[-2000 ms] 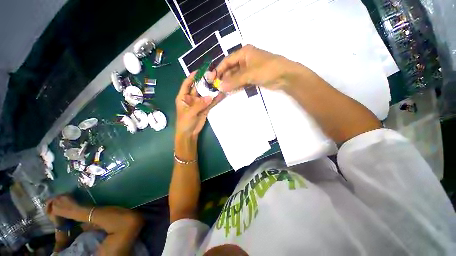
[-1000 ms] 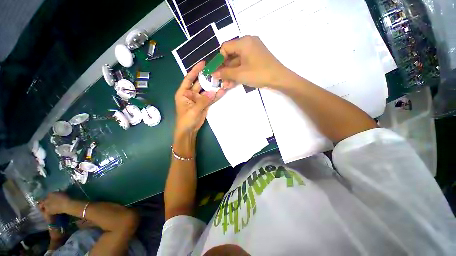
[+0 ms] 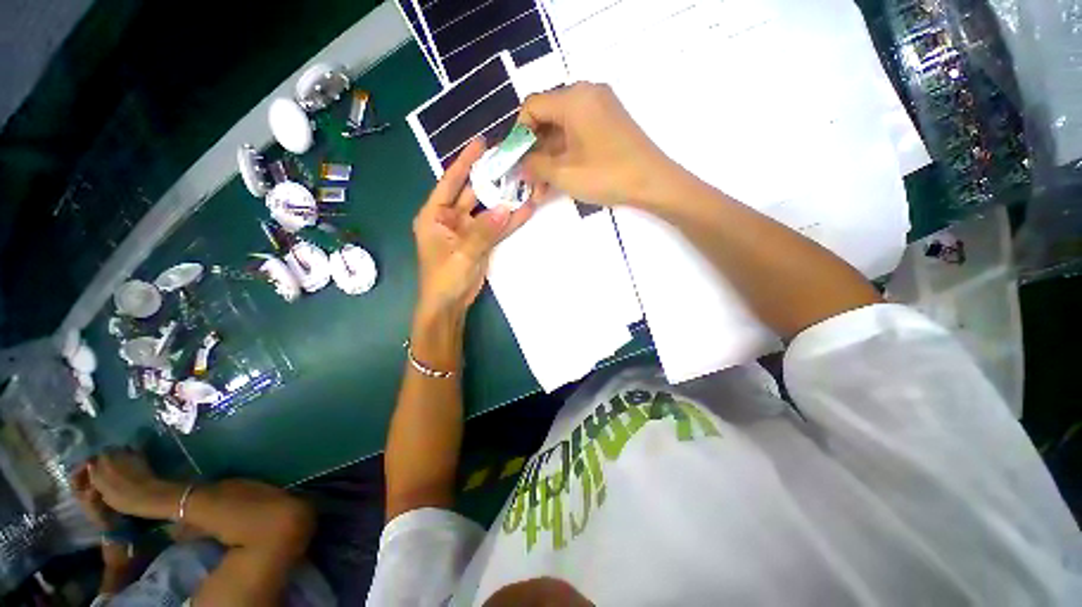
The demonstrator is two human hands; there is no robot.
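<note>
My left hand (image 3: 457, 237) holds a small round white housing (image 3: 503, 190) between thumb and fingers, above the adhesive sheets. My right hand (image 3: 575, 145) pinches a green circuit board (image 3: 517, 145) at the upper edge of the housing; the board is tilted and looks partly white with glare. What lies inside the housing is too small to tell. A die-cut adhesive sheet (image 3: 466, 113) with black rectangles lies just behind my hands.
Several white housings (image 3: 292, 204) with silver cells (image 3: 336, 172) lie on the green mat at left. A clear tray (image 3: 243, 377) holds more housings. White sheets (image 3: 759, 142) lie at right, beside plastic-covered boards (image 3: 955, 101). A neighbour's hands (image 3: 125, 484) are at lower left.
The circuit board was low over the housing, then lifted and turned its green face up; now it is tilted, with a whitish glare. Both hands stay close together. The view has shifted slightly.
</note>
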